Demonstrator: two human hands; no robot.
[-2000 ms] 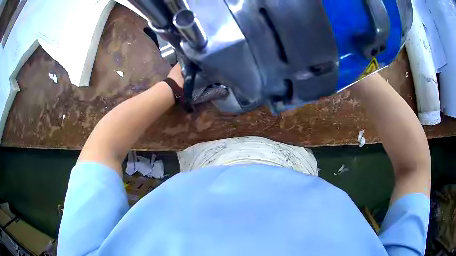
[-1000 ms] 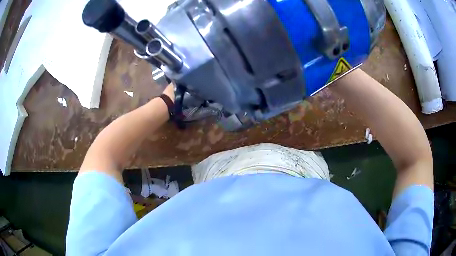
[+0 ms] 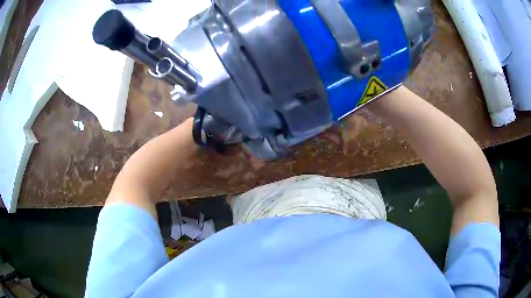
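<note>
The cutting machine (image 3: 273, 70), with a grey and blue motor housing and a yellow warning triangle, fills the upper middle of the view. My left hand (image 3: 224, 131) wears a grey mesh glove with a dark wrist strap. It is under the near left side of the housing, mostly hidden, so its grip cannot be told. My right forearm reaches up behind the blue part of the housing; my right hand is hidden by it. The white layered stack (image 3: 87, 70) with stepped, curved edges lies at the left. The blade and base are hidden.
The worn brown table (image 3: 157, 169) has small white offcuts (image 3: 78, 124) on it. White rolls (image 3: 486, 70) lie at the right. White scraps (image 3: 192, 228) lie below the table edge at the left, over the dark green floor. A pale cloth with lines hangs at my waist.
The machine has shifted left in view and turned, so its metal tubes and black cap show at the left. The stack and table edge sit lower in view. Both arms remain at the machine.
</note>
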